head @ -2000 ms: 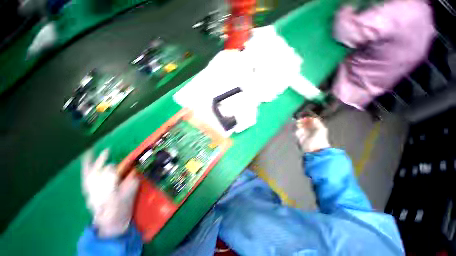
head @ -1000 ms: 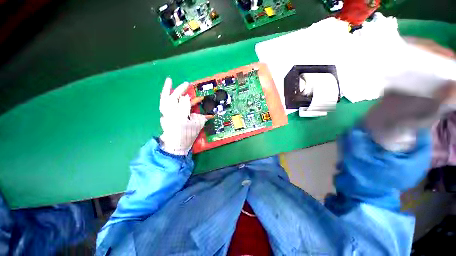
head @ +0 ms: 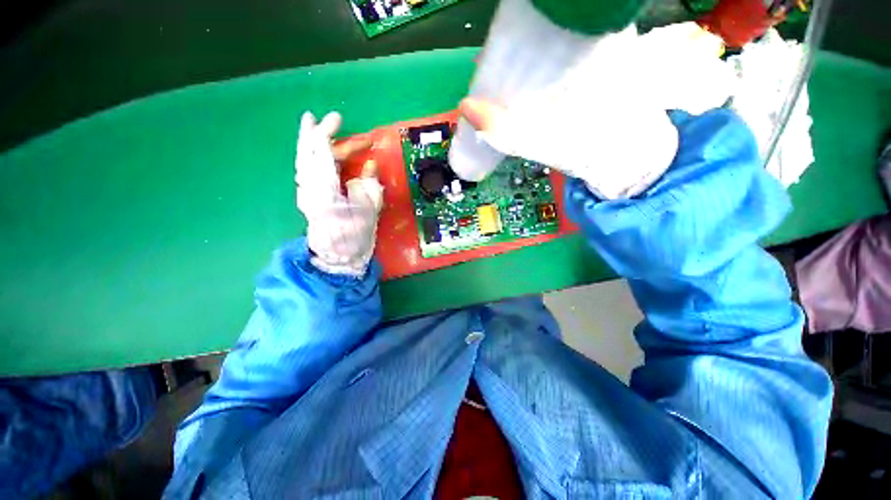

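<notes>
The green circuit board point(head: 479, 217) lies on the red-orange work pad point(head: 399, 239). It has black round capacitors and a yellow block. My right hand point(head: 596, 127), in a white glove with a bare-looking fingertip, grips the thick white glue cartridge point(head: 523, 63) with a green cap at its upper end. The cartridge is tilted, its lower end over the board beside the capacitors; whether it touches is hidden. My left hand point(head: 342, 200), gloved, is at the pad's left side with fingers apart, holding nothing.
Another circuit board point(head: 391, 12) is on the dark conveyor at the top. A crumpled white cloth point(head: 782, 107) lies right of my right hand, near a red stand point(head: 738, 20). A clear hose point(head: 803, 88) runs down at the right. A pink sleeve point(head: 848, 278) shows at the right edge.
My right hand has come left from the cloth side and now holds the cartridge over the board. My left hand has drawn back slightly from the capacitors. The black box is now hidden.
</notes>
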